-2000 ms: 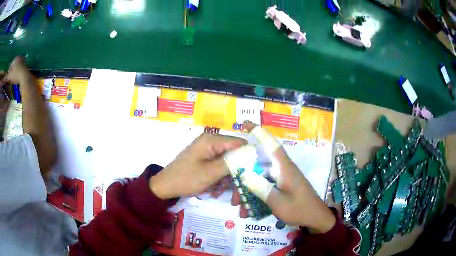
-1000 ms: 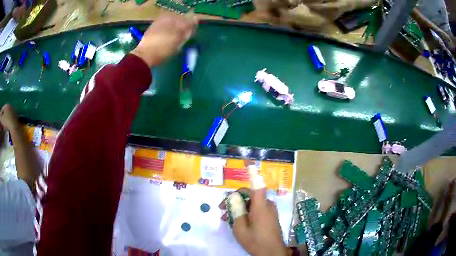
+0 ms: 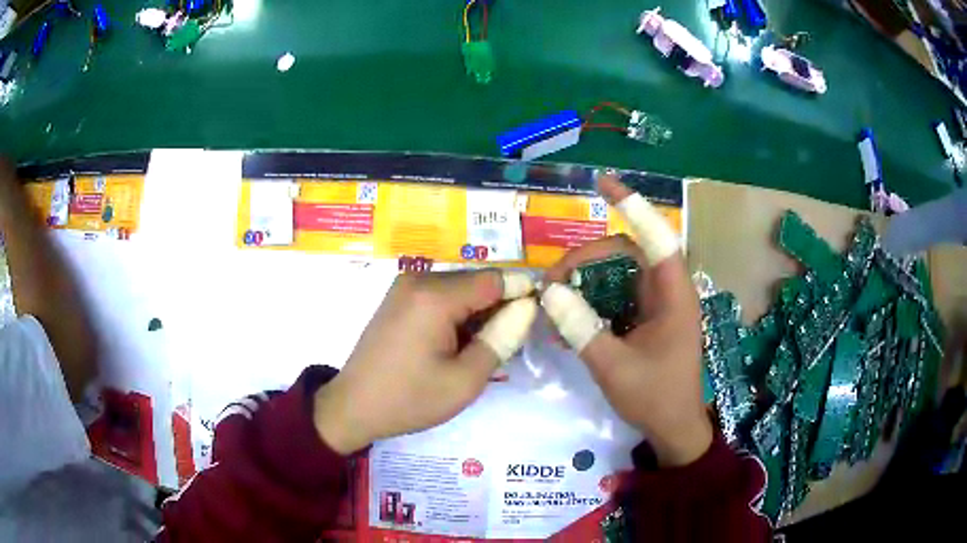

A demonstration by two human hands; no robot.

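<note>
My left hand (image 3: 419, 345) and my right hand (image 3: 652, 345) meet above the printed sheet (image 3: 308, 318). Cream-white covers are on thumbs and fingers of both. Their fingertips pinch a tiny piece (image 3: 538, 291), mostly hidden. My right hand also holds green circuit boards (image 3: 609, 286) against its curled fingers, with one covered finger pointing up. How many boards it holds is hidden. A blue battery (image 3: 541, 135) with a white label lies on the belt's near side, joined by thin red wires to a small green board (image 3: 649, 127).
Green board strips (image 3: 838, 371) lie heaped on the tan tabletop at right. The green belt (image 3: 350, 95) carries pale pink toy car parts (image 3: 681, 48), another wired green board (image 3: 479, 60) and more batteries. Another person's arm (image 3: 48, 286) is at left. A grey bar (image 3: 928, 225) juts in at right.
My left hand has come back from over the belt to meet my right hand. The view has tilted down. The battery's board on the belt was glowing and now shows no light.
</note>
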